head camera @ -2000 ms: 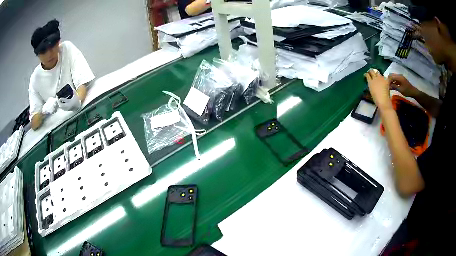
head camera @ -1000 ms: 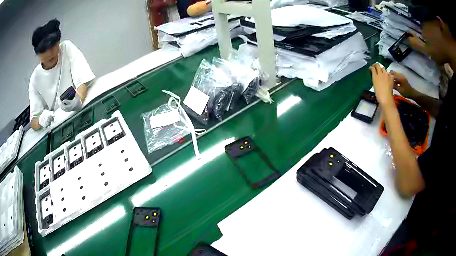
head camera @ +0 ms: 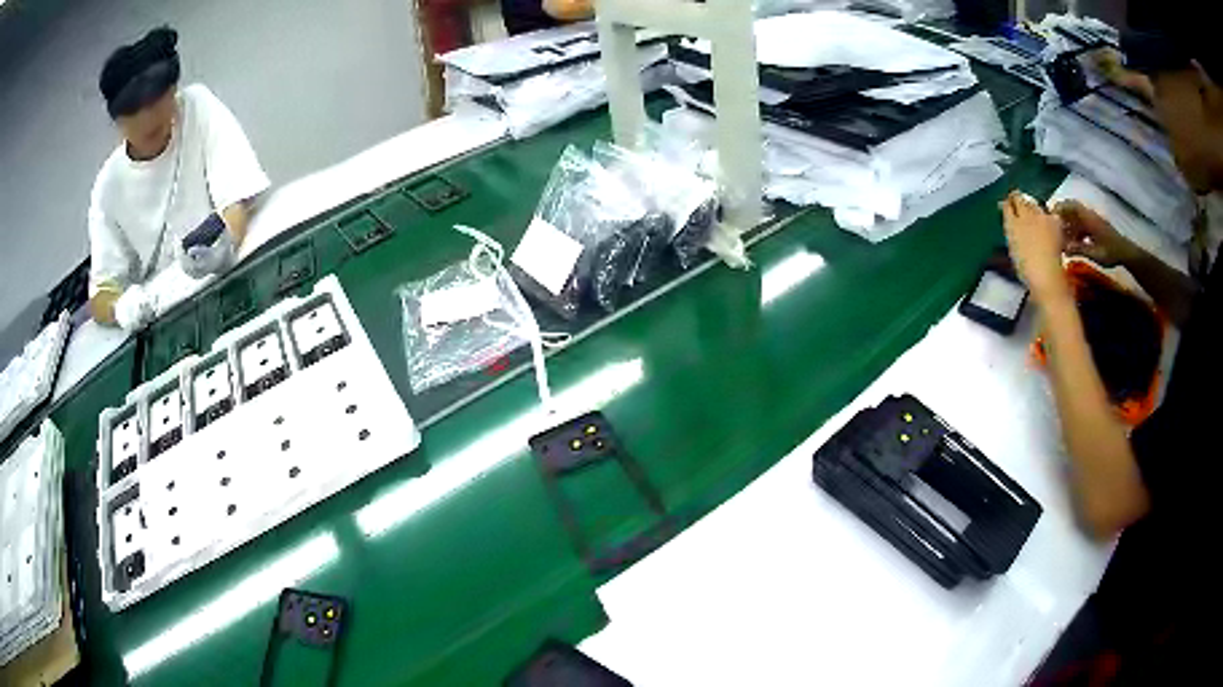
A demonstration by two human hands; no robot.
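Neither of my hands is in the picture. Nearest in front of me, a black phone housing lies on the green belt, its solid end with yellow dots towards the back. Another housing lies at the bottom left, cut off by the lower edge. A dark piece shows only partly at the bottom edge. A pile of black housings lies overlapping on the white covering sheet at the right.
White blister tray at left, stacked trays beyond it. Bags of parts beside a pale post. Person in white at back left. At right, a person in black beside an orange-rimmed basket.
The housings on the near belt have moved left and towards me; those on the far lane have moved right. The whole view has shifted slightly. The housing pile stays on the sheet.
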